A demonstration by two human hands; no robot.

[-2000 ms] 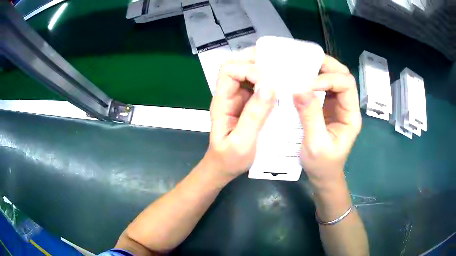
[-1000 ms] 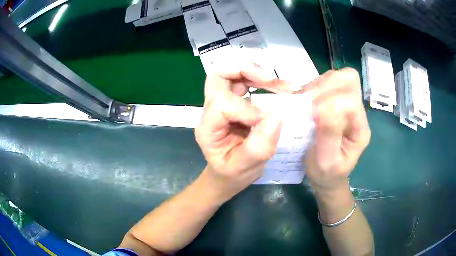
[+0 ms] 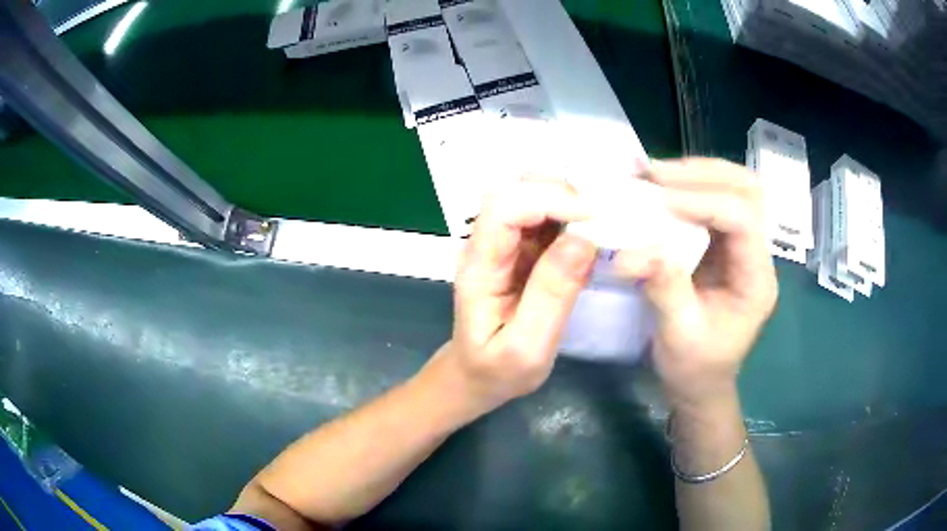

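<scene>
A white retail box [image 3: 605, 324] is held between both hands above the worktop, blurred and overexposed at its upper end. My left hand [image 3: 519, 285] grips its left side, with thumb and fingertips at the upper end. My right hand [image 3: 716, 275] grips its right side, with the thumb near the left thumb. Which flap the fingers touch cannot be told. Open cartons [image 3: 434, 73] lie overlapping on the belt beyond the hands, dark bands showing.
The green conveyor belt [image 3: 312, 156] has a white side rail [image 3: 358, 248]. A grey aluminium post [image 3: 125, 135] rises at left. Finished cartons [image 3: 781, 192] stand in small piles at right. A large carton stack [image 3: 841, 52] is at far right. A long white strip [image 3: 566, 62] lies behind the cartons.
The printed face seen earlier has tilted and looks shorter now. Both hands have shifted slightly right and keep hold of the box. The cartons on the belt look unchanged.
</scene>
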